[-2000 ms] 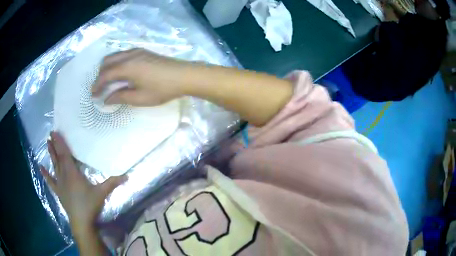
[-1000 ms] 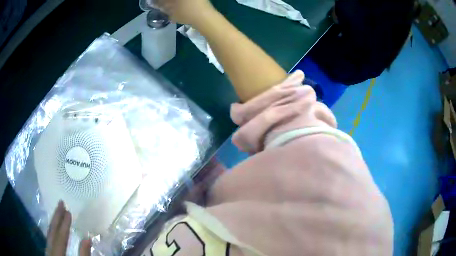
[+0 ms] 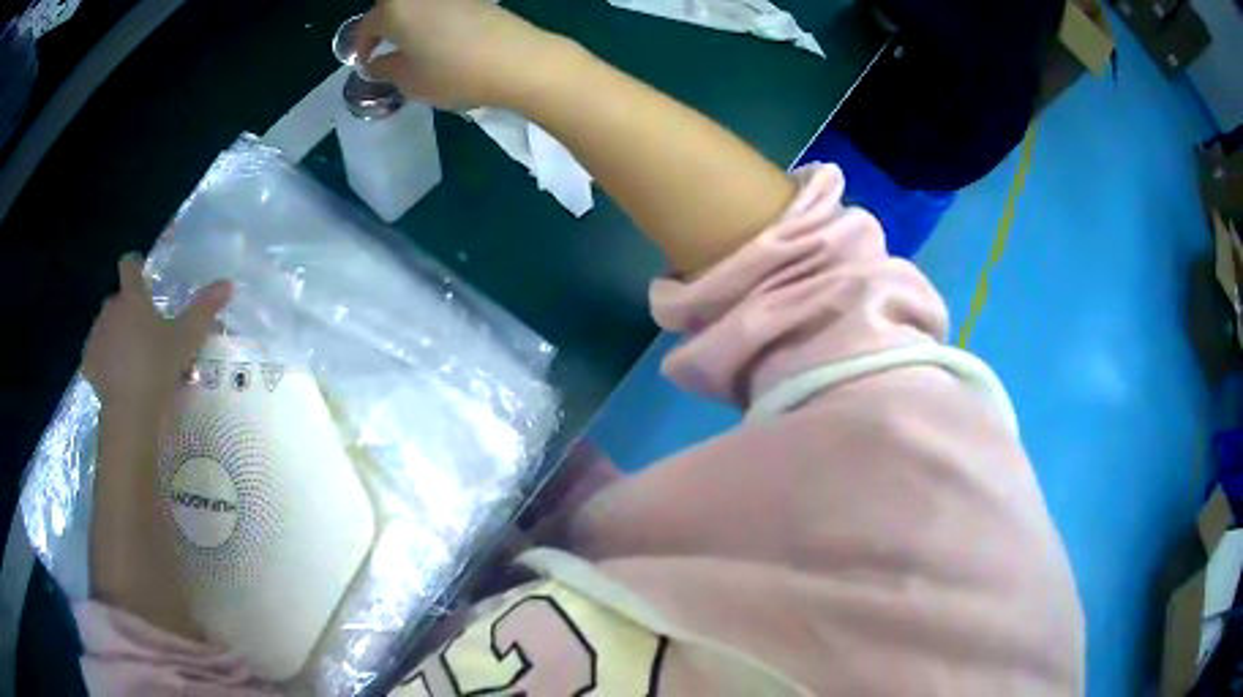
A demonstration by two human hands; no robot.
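Observation:
The white hexagonal top cover (image 3: 273, 545) lies face up on shiny clear plastic bags (image 3: 450, 395), its dotted sunburst, oval logo and small icons showing. My left hand (image 3: 143, 334) rests at the cover's far edge, fingers apart on the bags; my forearm hides the cover's left side. My right hand (image 3: 443, 55) is at the top of the translucent-white bottle (image 3: 391, 161), fingertips beside its raised round clear lid (image 3: 349, 44). Whether the fingers grip the lid or a small item is unclear. A crumpled white cloth (image 3: 539, 157) lies right of the bottle.
A flat white cloth (image 3: 736, 19) lies farther along the dark green bench (image 3: 504, 266). A curved metal edge runs along the left. A dark-haired person (image 3: 968, 95) is at upper right, by a blue stool (image 3: 886, 184). Cardboard boxes (image 3: 1183, 620) stand on the blue floor at right.
My right hand has left the cover and gone to the bottle, where it stays. My left hand has moved from the cover's near side to its far edge.

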